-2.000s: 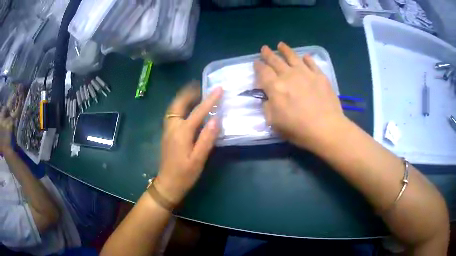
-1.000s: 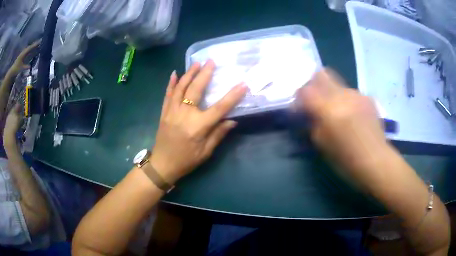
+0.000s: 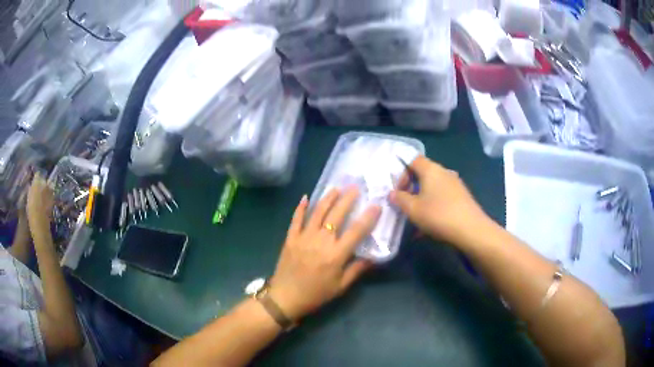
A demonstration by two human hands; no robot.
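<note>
A clear packing box [image 3: 331,159] with white sheet material in it lies turned at an angle on the green bench in front of me. My left hand [image 3: 326,251] lies flat with spread fingers on its near left part. My right hand [image 3: 441,197] is at its right edge, thumb and fingers closed around a slim dark pen or pointed tool [image 3: 405,165] whose tip points over the box. The rest of the tool is hidden by the hand.
A white tray [image 3: 538,251] with loose metal cylinders is at right. Stacked boxes [image 3: 401,64] and a label bin [image 3: 566,107] are at the rear. A phone [image 3: 153,250], green wrapped item [image 3: 225,201], black hose [image 3: 134,115] and several wired cylinders lie left. Another person's arm [image 3: 44,236] is far left.
The view has tilted up, showing the rear stacks. The box has turned from crosswise to slanted lengthwise. My right hand has moved from the near right corner to the box's right edge.
</note>
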